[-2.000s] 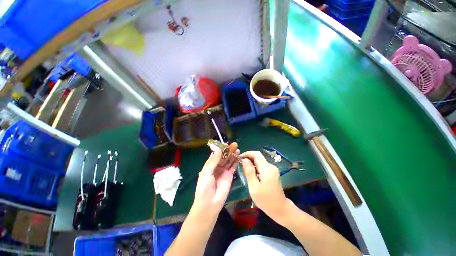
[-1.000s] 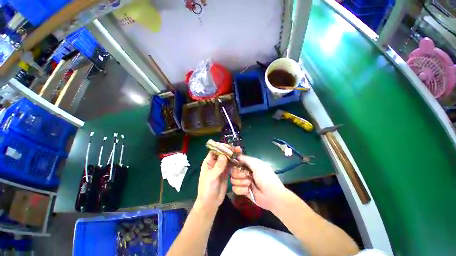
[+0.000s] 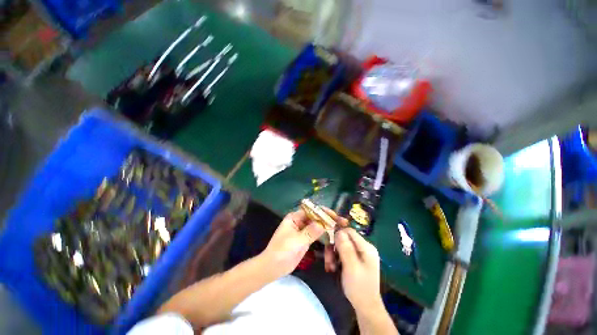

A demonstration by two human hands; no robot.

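Note:
A small brass lock cylinder (image 3: pixel 315 212) is held between my two hands, a little above the bench's front edge. My left hand (image 3: pixel 292 237) grips it from the left with thumb and fingers. My right hand (image 3: pixel 357 262) is closed at its right end; what its fingers pinch there is too blurred to tell. A black lock housing (image 3: pixel 368 195) with a white lead cable (image 3: pixel 381 160) lies on the green bench just beyond my hands.
A big blue bin (image 3: pixel 203 175) of cylinders is at left. Several housings (image 3: pixel 157 95) lie behind it. A white rag (image 3: pixel 271 156), brown tray (image 3: pixel 343 131), grease pot (image 3: pixel 476 171), yellow knife (image 3: pixel 440 224) and blue-handled cutters (image 3: pixel 411 245) lie around the bench.
The view has swung left and tilted, so the cylinder bin shows much more. The housing beyond my hands is less covered. Both hands still hold the brass cylinder.

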